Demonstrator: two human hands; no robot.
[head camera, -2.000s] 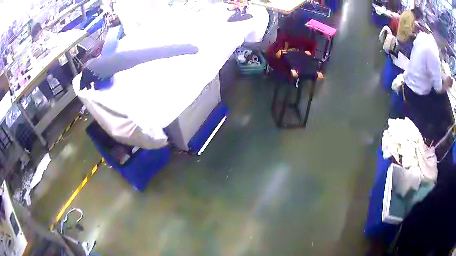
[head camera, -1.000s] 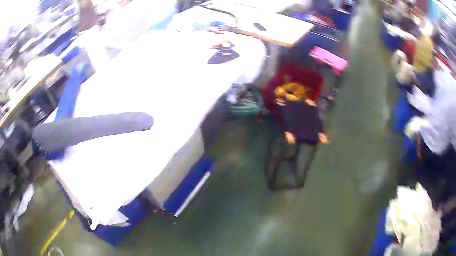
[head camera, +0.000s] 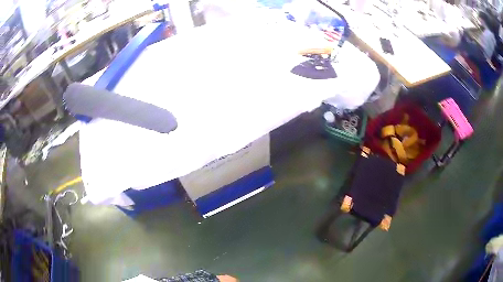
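Observation:
A large white cloth-covered pressing table (head camera: 220, 93) stands in front of me. A steam iron (head camera: 315, 67) with a dark pointed soleplate and a wooden handle rests near its far right part. A grey padded sleeve board (head camera: 121, 107) and a long blue board (head camera: 129, 55) lie at the table's left side. A patterned sleeve and a small part of my left hand (head camera: 227, 278) show at the bottom edge, well short of the table. The fingers are cut off, so their state is hidden. My right hand is out of the picture.
A dark-topped stool (head camera: 374, 187) stands right of the table, beside a red bin (head camera: 427, 132) of mustard cloth. A green basket (head camera: 348, 132) and a pink-topped stool (head camera: 456, 118) are close by. A carton (head camera: 234, 171) and blue bins sit under the table. The floor is green.
The view has turned right, then back left, and the table and iron now appear nearer. A sleeve and part of my left hand have come in at the bottom edge.

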